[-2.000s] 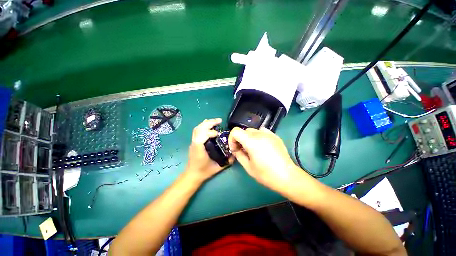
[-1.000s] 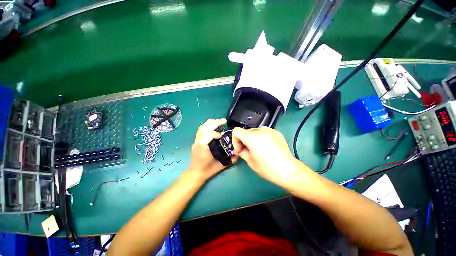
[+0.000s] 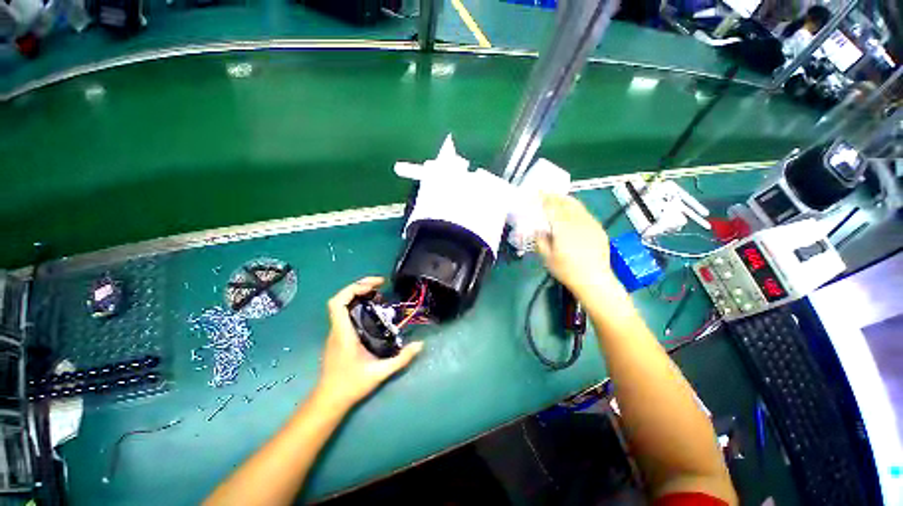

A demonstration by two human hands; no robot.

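The white camera housing (image 3: 460,203) lies on the green mat with its black lower part (image 3: 441,267) towards me, open, with red and coloured wires coming out. My left hand (image 3: 356,346) holds the small black camera head cover (image 3: 376,328) beside the opening; the wires run to its inner side. My right hand (image 3: 574,242) is to the right of the housing, over a white box-like part (image 3: 530,203) and the upper part of the black electric screwdriver (image 3: 571,314). Its fingers are bent; whether they grip anything is hidden.
A round disc (image 3: 260,288) and loose screws (image 3: 226,346) lie left of the hands. At right are a blue block (image 3: 634,261), a power supply (image 3: 743,277) with red digits, a keyboard (image 3: 802,395) and a monitor (image 3: 861,366). A metal post (image 3: 554,89) rises behind the housing.
My right hand has left the black cover and moved right to the white part and screwdriver. My left hand still holds the cover, with its wires now exposed. The view has shifted right and up.
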